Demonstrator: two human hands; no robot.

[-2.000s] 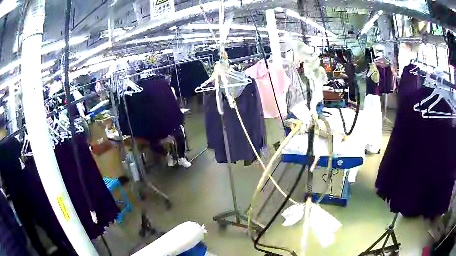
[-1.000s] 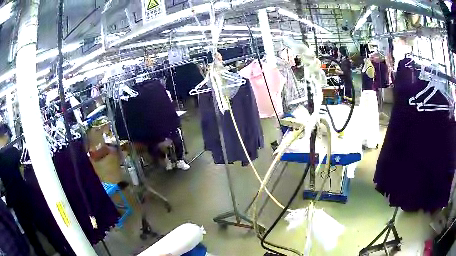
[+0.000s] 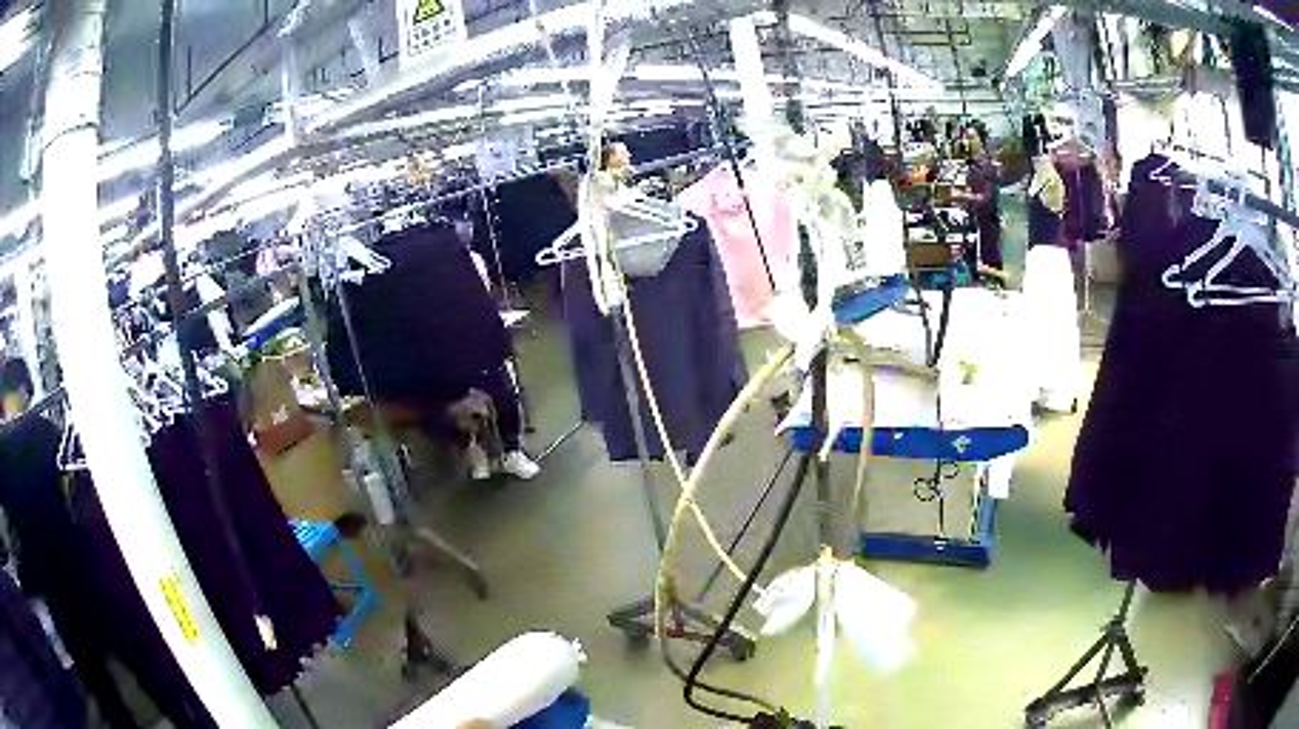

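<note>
Neither of my hands shows clearly. A small skin-toned patch at the bottom edge, on the board's lower end, is too little to tell as a hand. A narrow white padded board [image 3: 502,681] with a rounded end lies at the bottom, on a blue support [image 3: 559,712]. A pale hose [image 3: 690,491] and a black cable [image 3: 741,591] hang in front of me. No iron or garment on a board near me is in view.
Racks hold dark purple garments at right [image 3: 1190,413], left [image 3: 214,527] and centre [image 3: 655,342]. A white table with a blue edge [image 3: 912,442] stands beyond the hoses. A white pole [image 3: 107,342] crosses the left. People are partly visible at the left edge and behind racks.
The hanging hoses, cable and white plastic have shifted left in the picture, showing more of the far table. The skin-toned patch now shows at the bottom edge.
</note>
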